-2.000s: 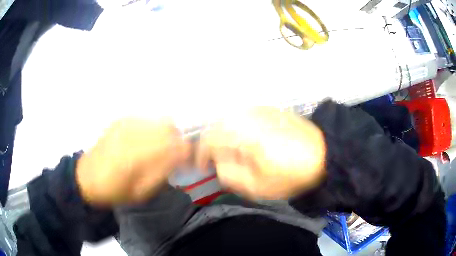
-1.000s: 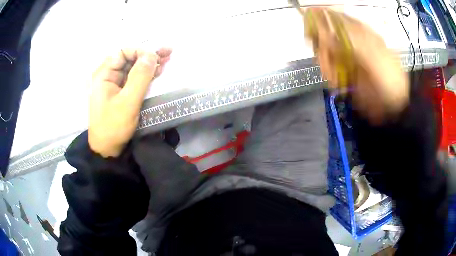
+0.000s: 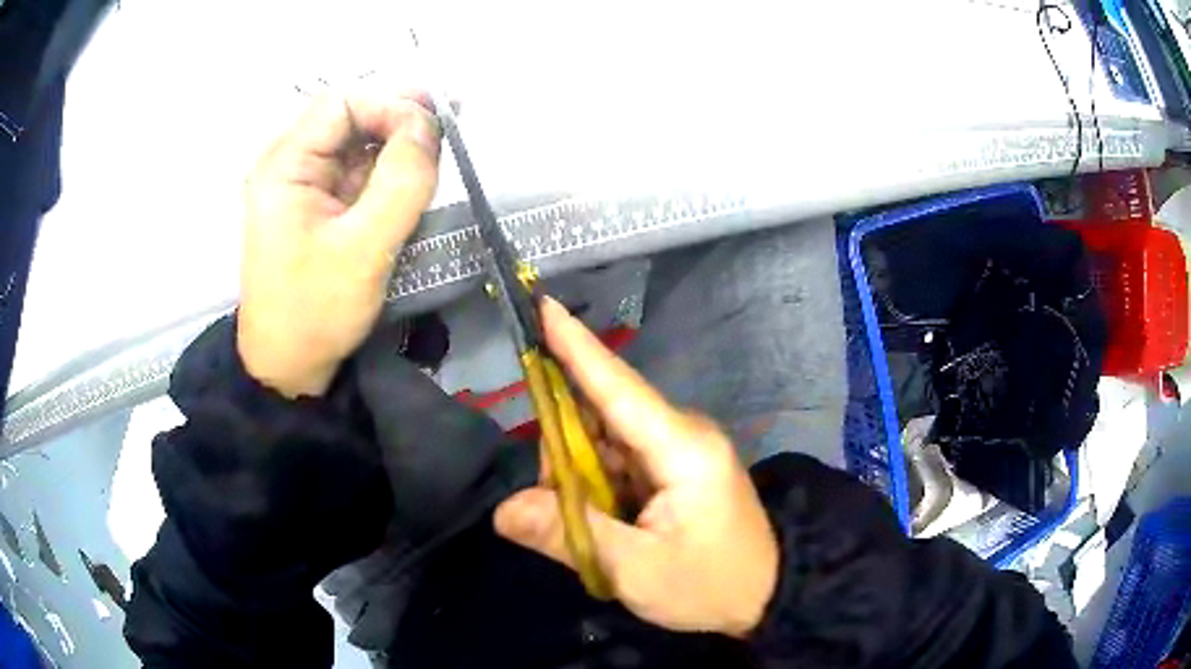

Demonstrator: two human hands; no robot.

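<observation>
My right hand [image 3: 653, 503] holds the fabric scissors [image 3: 512, 281] by their yellow handles over my lap. The dark blades point up and left across the table's front edge, and their tips are at the fingertips of my left hand. The blades look nearly closed. My left hand [image 3: 327, 229] is above the front edge of the white table, thumb and forefinger pinched together. What lies between those fingertips is too small to tell. Short dark thread bits [image 3: 311, 86] show on the table beyond my left hand.
The tape measure strip [image 3: 627, 225] runs along the table's front edge. A blue basket [image 3: 892, 392] with dark cloth pieces [image 3: 1006, 353] stands by my right knee. A red plastic bin [image 3: 1149, 298] is at the right. Dark cords [image 3: 1074, 92] hang over the table's right end. Dark cloth lies far left.
My right hand has moved left and down with the scissors, from the table's right part to over my lap, bringing the blade tips to my left fingertips. My left hand has barely moved.
</observation>
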